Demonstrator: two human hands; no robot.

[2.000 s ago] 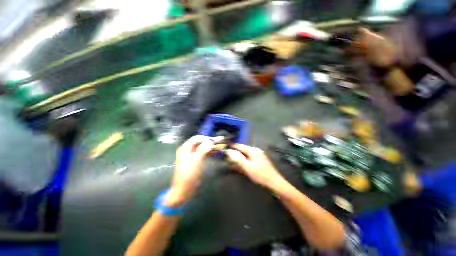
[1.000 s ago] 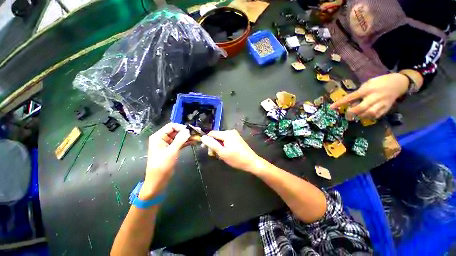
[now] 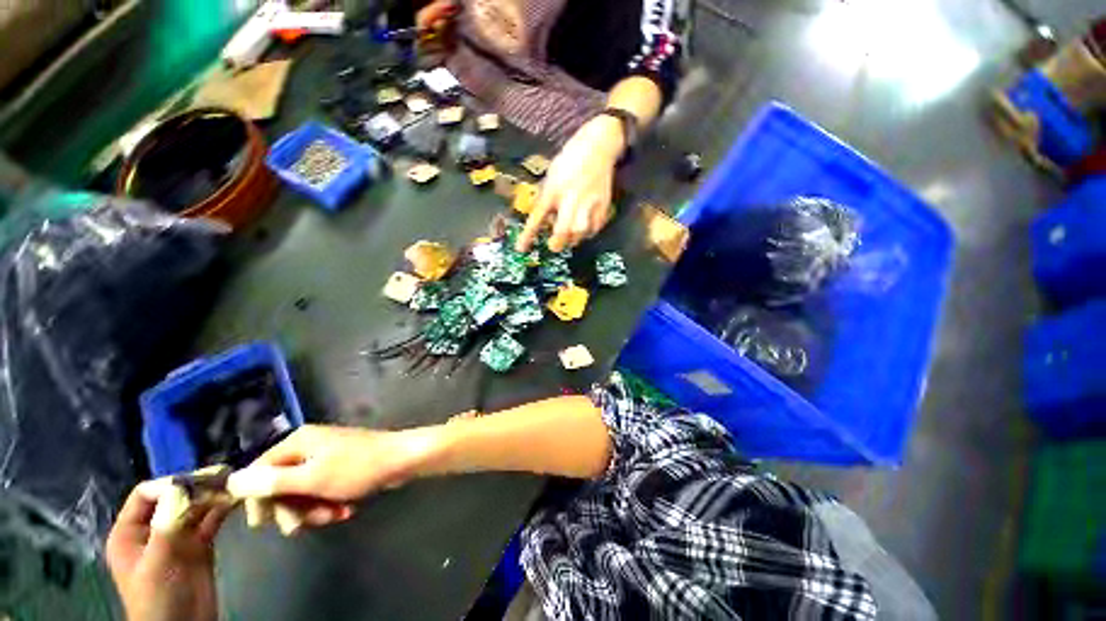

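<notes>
My left hand (image 3: 164, 546) and my right hand (image 3: 309, 473) meet at the lower left, fingertips close together. Between them is a small dark part (image 3: 204, 480), pinched by the fingers of both hands; its details are blurred. The blue parts bin (image 3: 224, 412) with black plastic parts stands just beyond my hands. A heap of green circuit boards (image 3: 485, 303) with yellow and whitish square plates (image 3: 568, 302) and thin dark wires lies farther off on the dark green mat.
A coworker's hand (image 3: 573, 194) touches the heap. A clear bag of black contents (image 3: 97, 328) lies at left. A round brown tub (image 3: 249, 182) and a second blue bin (image 3: 325, 165) stand at the back. A large blue tote (image 3: 898, 328) holding plastic bags is at right.
The view has swung right, so my hands and the near bin now appear at the lower left and the large tote shows fully. Both hands still hold a small part together.
</notes>
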